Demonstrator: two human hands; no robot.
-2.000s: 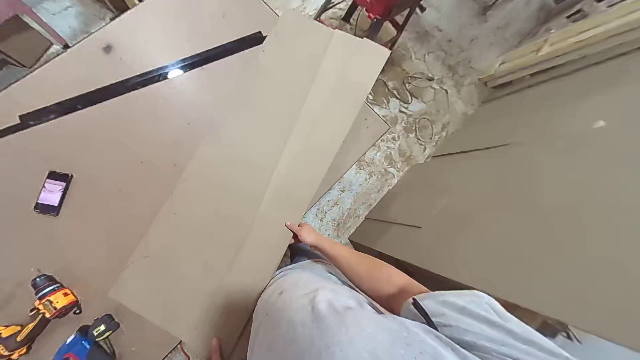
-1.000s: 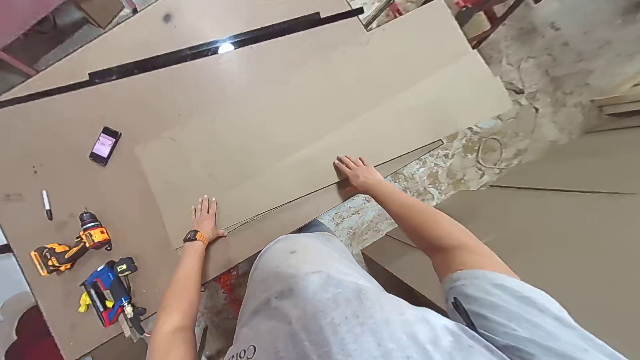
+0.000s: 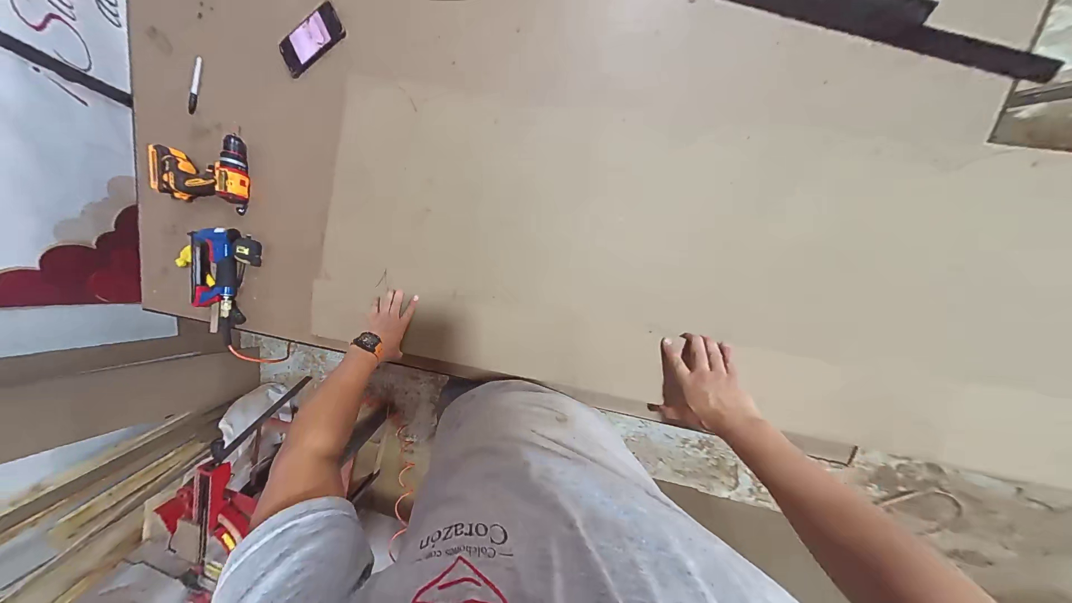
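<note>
A wide, thin brown board lies over a larger brown sheet on the work surface. My left hand, with a watch at the wrist, rests spread on the board near its front left corner. Farther right, my right hand lies on the board close to its front edge, fingers a little bent and holding nothing that shows. Left of the board are a yellow and black cordless drill and a blue pneumatic nailer or stapler with an orange hose.
A phone and a marker pen lie at the back left. Dark metal strips cross the back right. Below the front edge, at left, stand a red machine and wood strips. An orange coiled hose hangs near my legs.
The upper board has turned and now lies along the front edge of the larger sheet. Both hands have stayed on its near side since one second ago. The view has swung left.
</note>
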